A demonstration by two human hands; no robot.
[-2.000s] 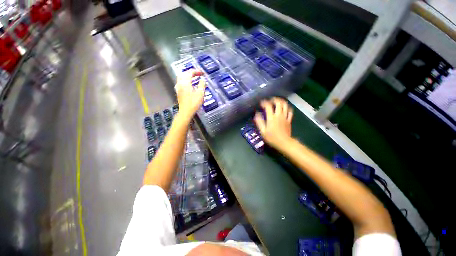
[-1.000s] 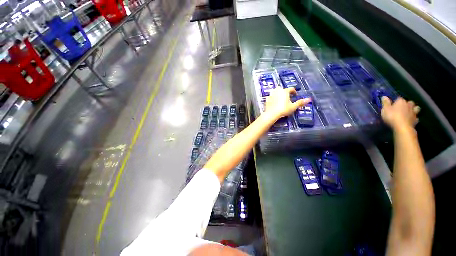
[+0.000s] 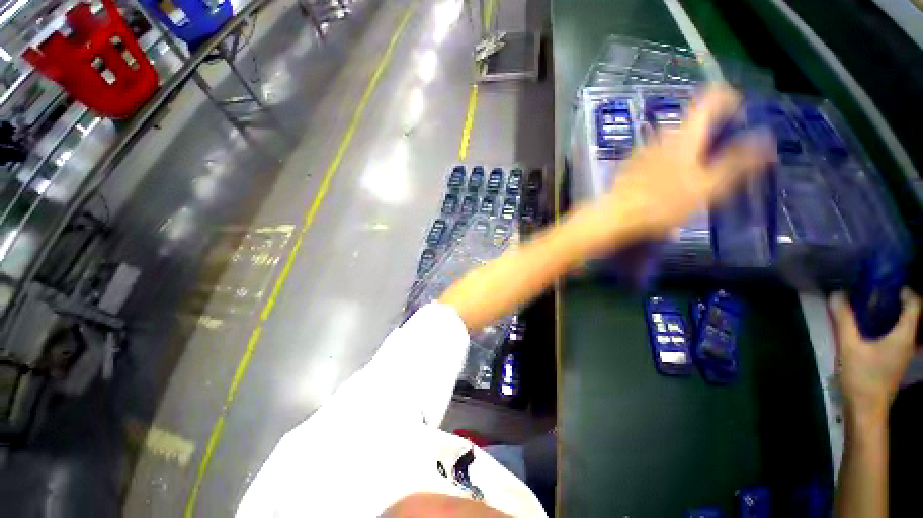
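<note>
A stack of clear blister trays (image 3: 698,248) with blue handheld devices (image 3: 614,126) in some pockets lies on the green bench. My left hand (image 3: 683,167) is blurred over the trays, with a blurred dark blue device between thumb and fingers. My right hand (image 3: 872,354) is at the right edge, upright, with its fingers around a blurred blue device (image 3: 878,288) beside the stack. In front of the stack lie a blue device (image 3: 669,336) and, right of it, overlapping blue devices (image 3: 718,339).
More blue devices (image 3: 754,502) show at the bottom edge. Below the bench's left edge, trays of dark units (image 3: 486,202) stand low beside the floor aisle with yellow lines (image 3: 304,238). A pale rail (image 3: 822,349) runs along the bench's back. Red stool (image 3: 96,61) at far left.
The view has shifted, with the trays now further right. My left hand has moved rightward across the trays. My right hand has moved from the stack's far corner to beside its near right side.
</note>
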